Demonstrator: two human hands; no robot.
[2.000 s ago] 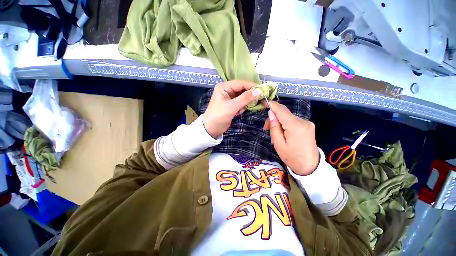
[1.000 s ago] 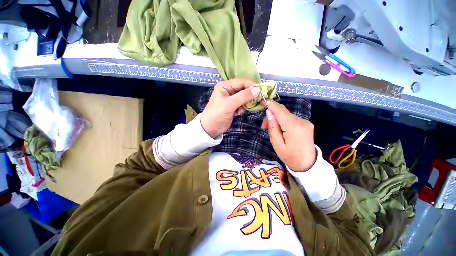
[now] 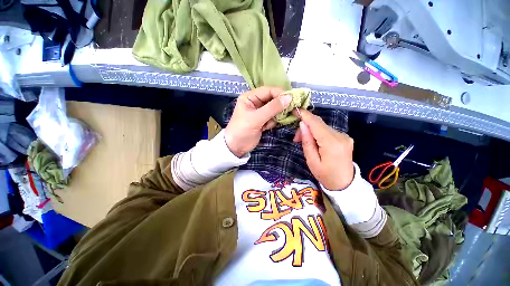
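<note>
A light green knit garment (image 3: 168, 39) lies on the table, and its sleeve hangs over the front edge. The bunched sleeve cuff (image 3: 295, 100) is above my lap. My left hand (image 3: 251, 118) pinches the cuff between thumb and fingers. My right hand (image 3: 327, 148) is just right of the cuff, with thumb and fingertips closed on a thin pointed tool. Only a short pale piece of the tool (image 3: 298, 112) shows at the cuff; the rest is hidden in my fingers. I cannot tell whether its point is in the cloth.
Blue and pink snips (image 3: 380, 71) lie on the table near the white sewing machine (image 3: 447, 33). Below the table are orange-handled scissors (image 3: 386, 173) and a dark green garment pile (image 3: 430, 215) at right, and a tan board (image 3: 112, 162) and a clear bag (image 3: 61, 134) at left.
My right hand and the tool have shifted very slightly at the cuff. The cuff's folds have changed a little in my left fingers. The garment on the table has stayed put.
</note>
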